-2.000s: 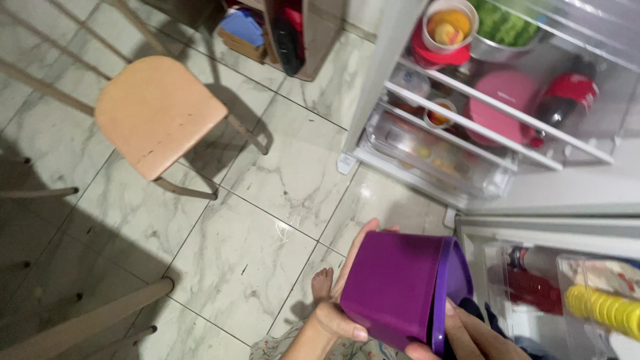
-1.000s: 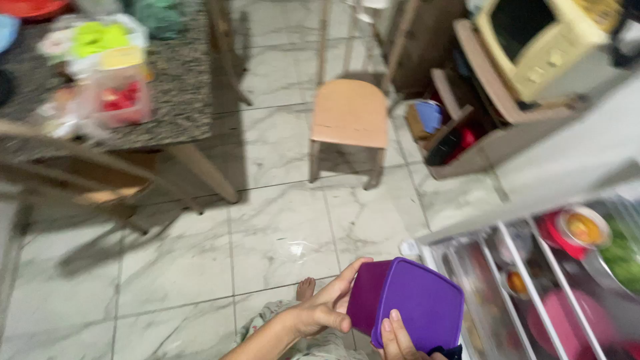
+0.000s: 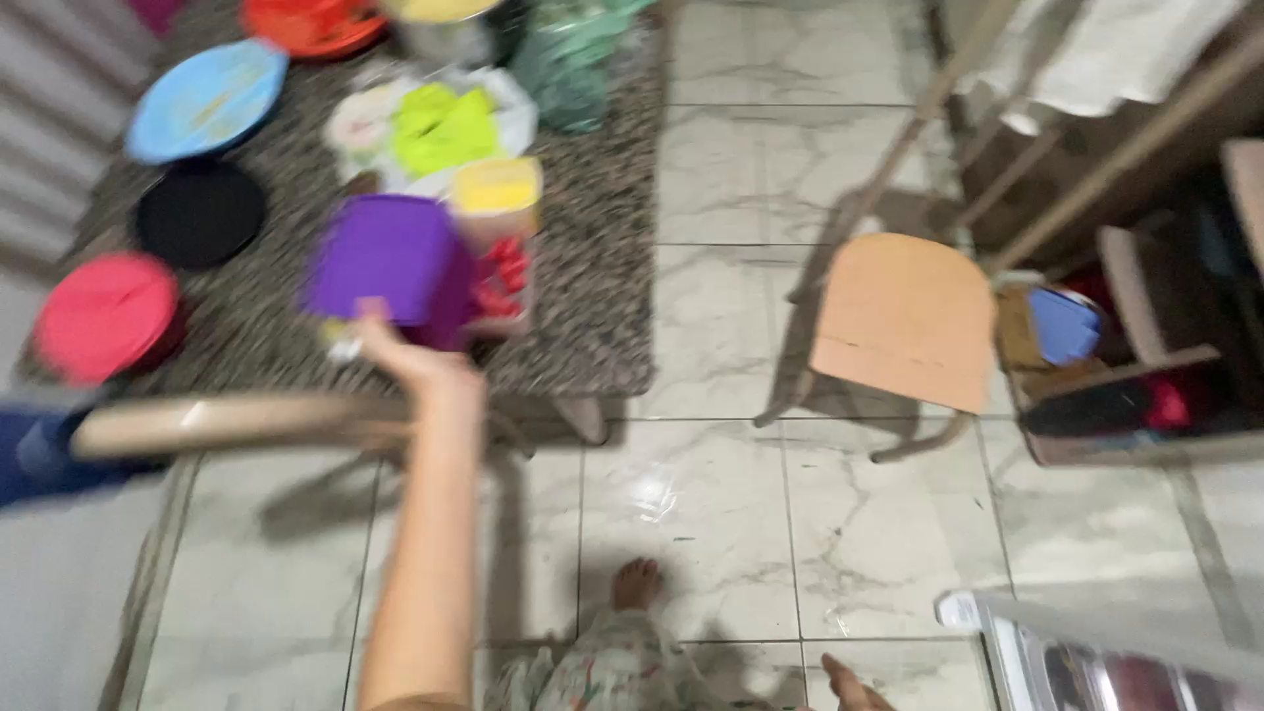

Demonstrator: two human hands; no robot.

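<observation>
My left hand (image 3: 410, 354) reaches out over a granite table and holds a purple plastic container with a lid (image 3: 385, 262); both are blurred. Whether the container's base touches the table cannot be told. Right beside it are a clear tub with red pieces (image 3: 502, 286) and a tub with a yellow top (image 3: 496, 188). Only some fingers of my right hand (image 3: 851, 683) show at the bottom edge, apart from the container, and nothing is visible in them.
The granite table (image 3: 592, 296) also bears a blue plate (image 3: 207, 99), a black lid (image 3: 200, 212), a red-lidded container (image 3: 107, 316) and a green plastic bag (image 3: 568, 74). A wooden chair (image 3: 904, 316) stands right of it. The refrigerator's edge (image 3: 1007, 642) is at lower right.
My left hand has carried the purple container over to the table. My right hand has let go of it and is now low at the bottom edge. The view has swung left.
</observation>
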